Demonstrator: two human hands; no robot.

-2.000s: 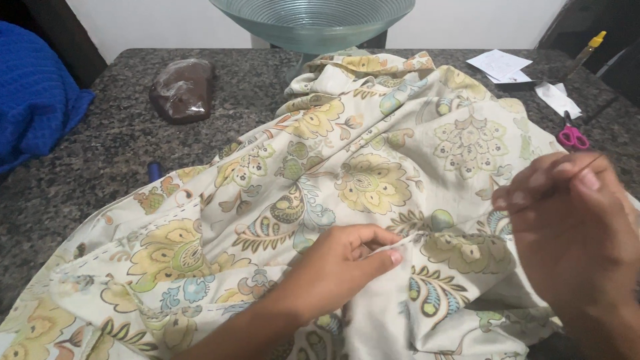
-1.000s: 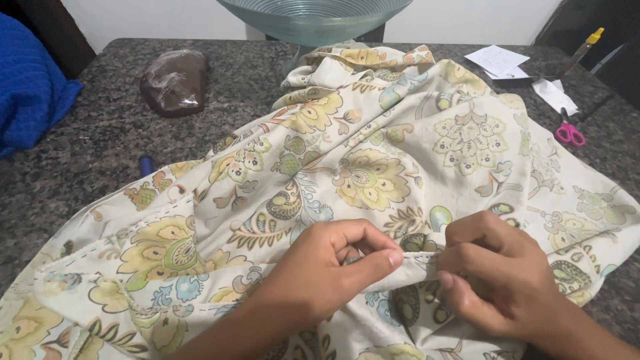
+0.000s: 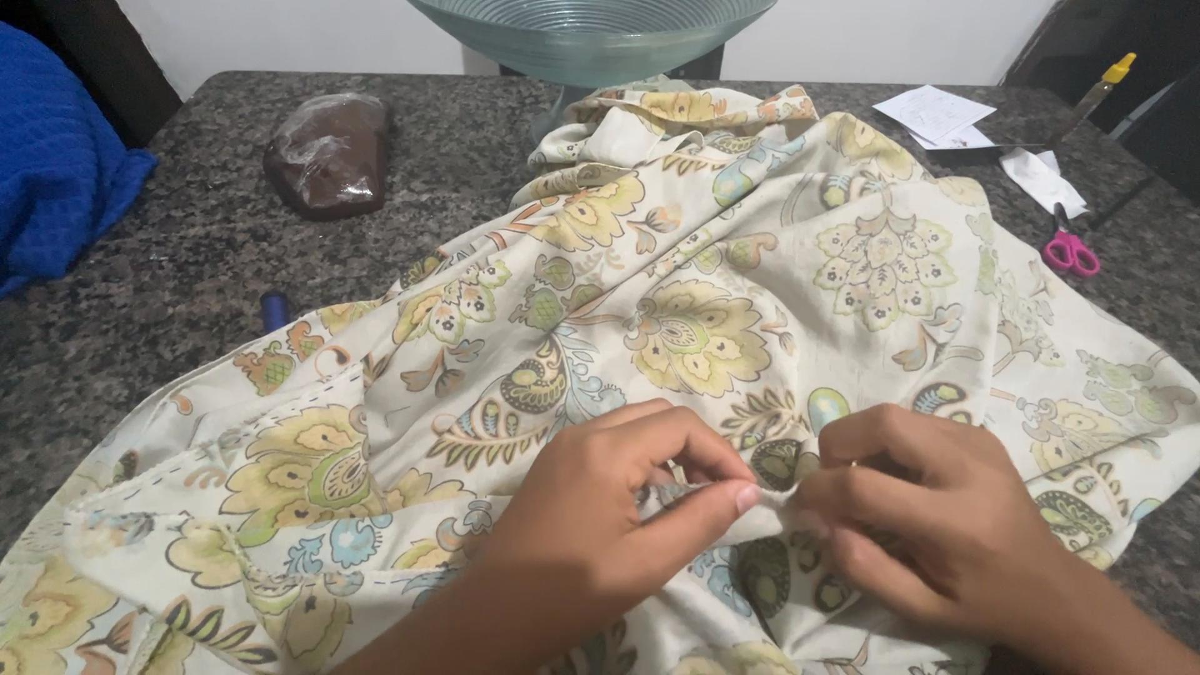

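Observation:
A large cream cloth [image 3: 698, 342] printed with flowers and leaves lies in folds over the worktop, with dark running stitches along the folded edges at left. My left hand [image 3: 647, 502] pinches the cloth's edge between thumb and forefinger. Close beside it, my right hand [image 3: 914, 525] has its fingers curled at the same edge, with a short stretch of cloth between the two hands. A tiny bright glint shows at the right forefinger; whether it is a needle I cannot tell.
On the granite worktop [image 3: 225, 234] are a brown lump in clear plastic [image 3: 330, 159], a blue cylindrical item [image 3: 275, 310], pink-handled scissors [image 3: 1070, 253], white papers [image 3: 933, 114] and a yellow-tipped bottle [image 3: 1104, 86]. A glass bowl [image 3: 595, 37] stands behind; blue fabric [image 3: 56, 169] is at left.
My right hand, raised at the right two seconds ago, has come down and left to the cloth's edge beside my left hand. My left hand keeps its pinch on the cloth.

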